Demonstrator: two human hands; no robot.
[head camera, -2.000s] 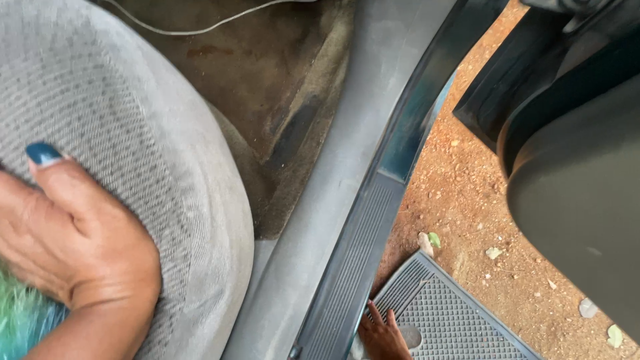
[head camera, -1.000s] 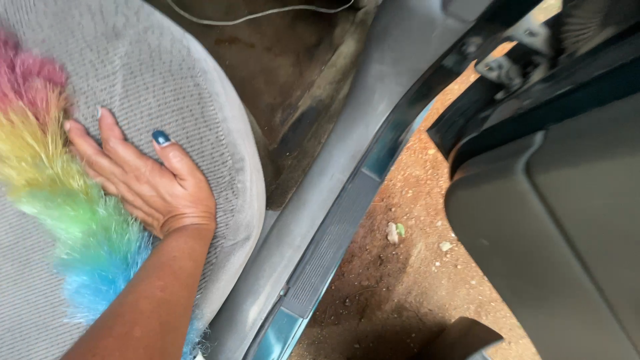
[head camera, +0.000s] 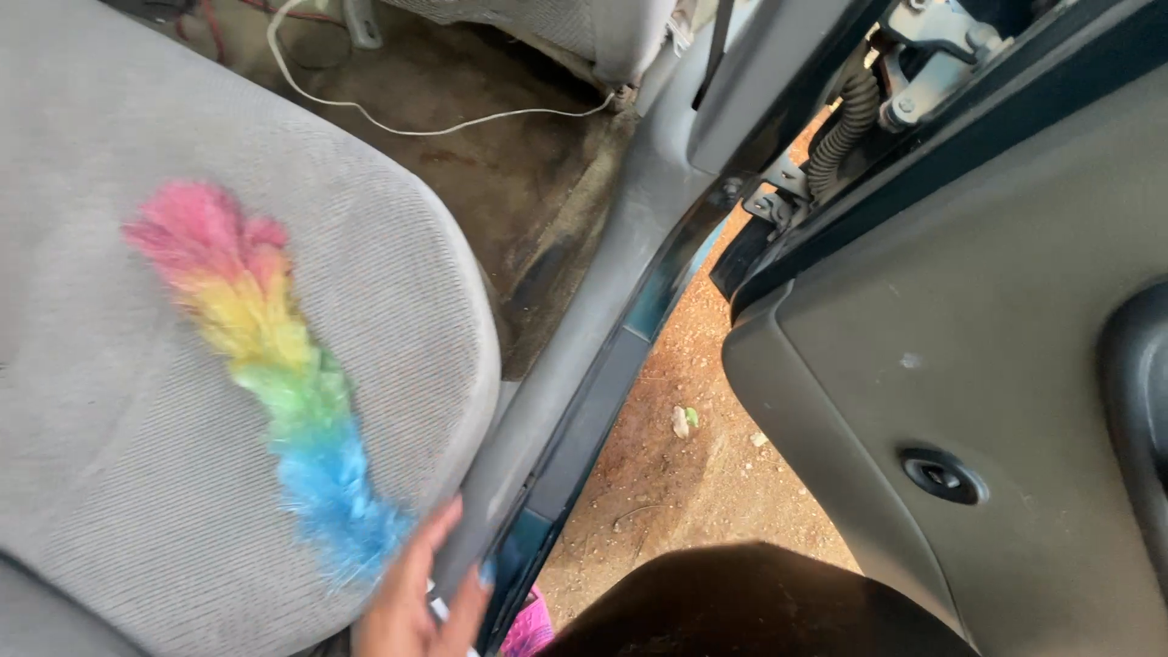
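A feather-type duster (head camera: 315, 383) in pink, yellow, green and blue lies on the grey fabric car seat (head camera: 392, 265). My left hand (head camera: 433, 584) is at the duster's lower, blue end, by the seat's edge and the door sill. Its fingers and thumb are spread around a short white piece of the handle (head camera: 439, 607); whether they grip it is unclear. Motion blurs the fingertips, and the rest of the handle is hidden. My right hand is out of view.
The grey door sill (head camera: 584, 319) runs diagonally beside the seat. An open car door (head camera: 867, 411) stands at right, with reddish ground (head camera: 712, 474) between. A white cable (head camera: 438, 130) crosses the stained floor. Dark clothing (head camera: 757, 602) and a pink item (head camera: 529, 628) are at the bottom.
My left hand has moved off the seat's middle to the duster's lower end. My right hand, on a ridged floor mat two seconds ago, has left view, as has the mat.
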